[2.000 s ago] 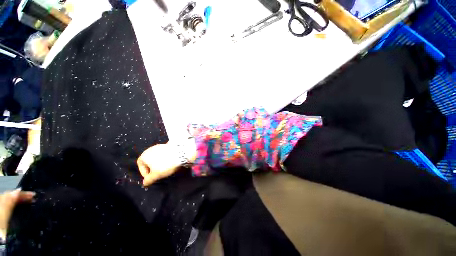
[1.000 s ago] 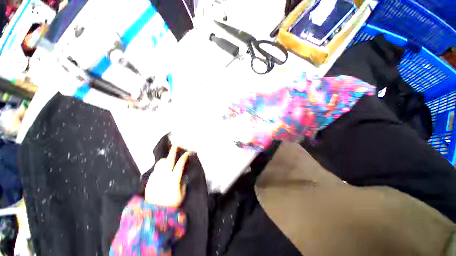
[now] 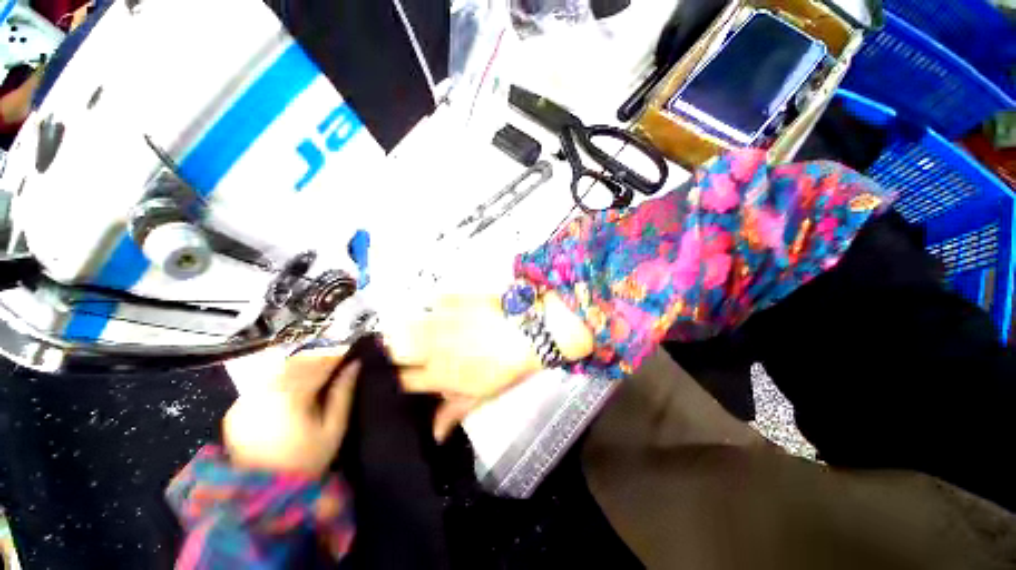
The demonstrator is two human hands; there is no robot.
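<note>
A black fabric piece (image 3: 384, 457) runs from the needle area of the white sewing machine (image 3: 251, 67) down towards my lap. My left hand (image 3: 284, 418), blurred, holds the fabric's left side just below the presser foot area (image 3: 332, 298). My right hand (image 3: 474, 347), wearing a metal watch, holds its upper right edge close to the needle, fingers bent and thumb low. The needle tip and the fabric edge under the foot are hidden by my fingers and blur.
Black-handled shears (image 3: 607, 167), a slim silver tool (image 3: 507, 200) and a short black handle (image 3: 516, 144) lie right of the machine. A dark-screened phone (image 3: 752, 78) sits in an open box. A ruler strip (image 3: 546, 440) edges the table. Blue baskets (image 3: 947, 212) stand at right.
The view has shifted to the machine head. Both hands, earlier apart over the black cloth, are now close together at the needle with the fabric piece.
</note>
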